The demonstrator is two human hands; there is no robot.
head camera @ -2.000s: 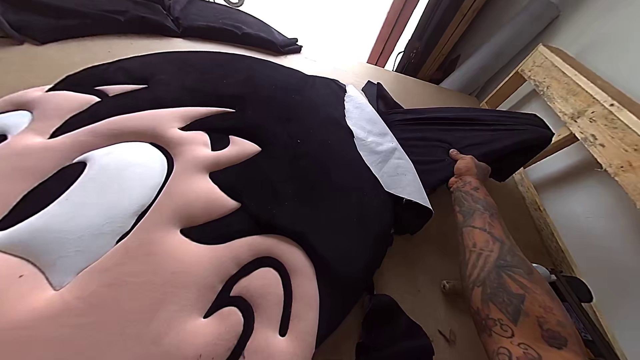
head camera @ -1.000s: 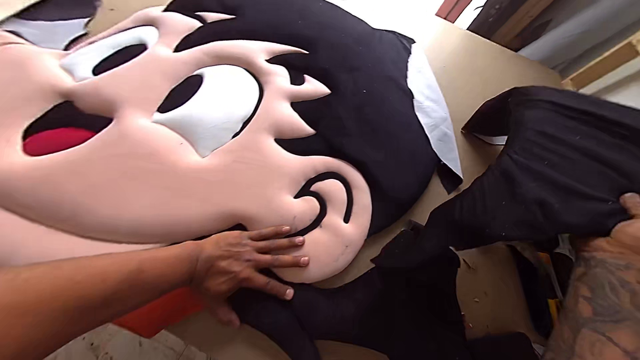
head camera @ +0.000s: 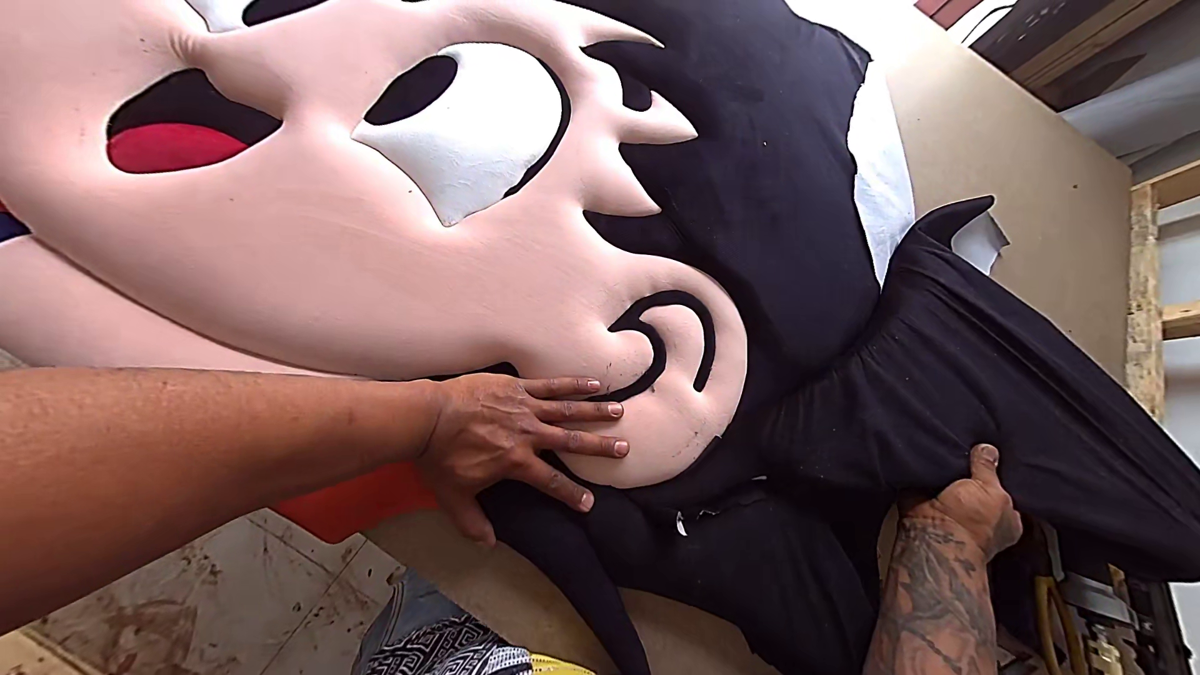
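A large padded cartoon face (head camera: 356,262) in pink fabric lies on the board, with a white eye, a red tongue and a black-lined ear (head camera: 670,375). My left hand (head camera: 525,436) rests flat, fingers spread, on the lower edge of the ear and the black fabric beside it. At the right, my right hand (head camera: 975,506) grips a loose stretch of black fabric (head camera: 947,375), thumb on top, its fingers partly hidden. That fabric runs taut from the padded black hair (head camera: 769,187). White backing (head camera: 881,169) shows along the hair's edge.
Beneath the piece is a brown board table (head camera: 1022,169). A wooden frame (head camera: 1146,291) stands at the right, with tools (head camera: 1078,600) below it. A red piece (head camera: 366,497) juts out under my left forearm. The tiled floor (head camera: 206,600) is stained.
My left hand, out of view two seconds ago, lies by the ear in both later frames. The black fabric in my right hand is now stretched out beside the hair.
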